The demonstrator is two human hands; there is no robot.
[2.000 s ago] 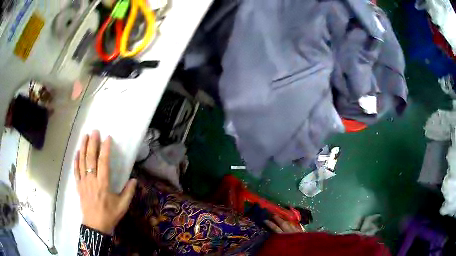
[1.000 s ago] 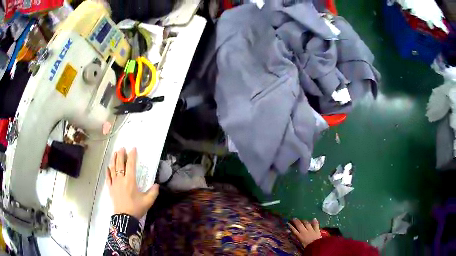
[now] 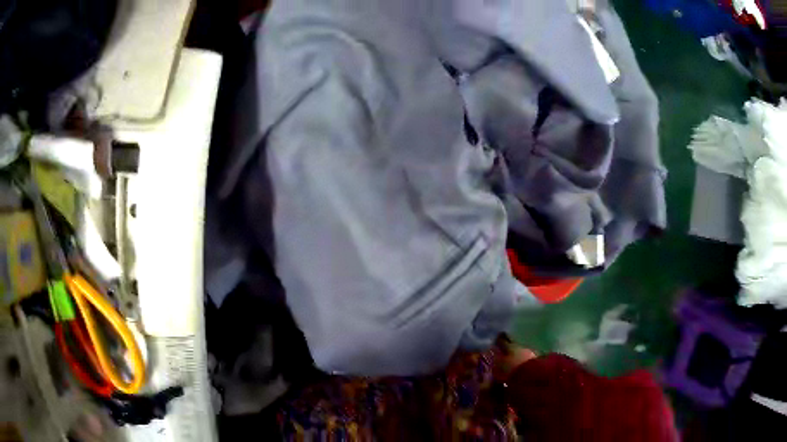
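Note:
A large grey-blue garment panel [image 3: 345, 224] hangs in folds across the middle, with a narrow welt-like line [image 3: 440, 280] on its lower part. More crumpled grey-blue pieces [image 3: 565, 147] lie bunched to its right, with a white scrap at their lower edge. My left hand is not in view. A red sleeve [image 3: 587, 401] reaches in at the bottom. Only a small blurred patch of skin, probably my right hand [image 3: 519, 351], shows at the panel's lower edge; its fingers and any hold are hidden.
The white table edge [image 3: 194, 233] runs along the left, bearing orange-and-red-handled scissors [image 3: 103, 337] and black snips [image 3: 142, 406]. A red-orange piece [image 3: 552, 285] shows under the cloth. A purple stool [image 3: 716, 345] and white cloth [image 3: 768, 207] are at right above the green floor.
The view has swung towards the hanging cloth, which now looks larger and nearer. The machine head and my left hand on the table have left the picture. The hand at the red sleeve is mostly hidden.

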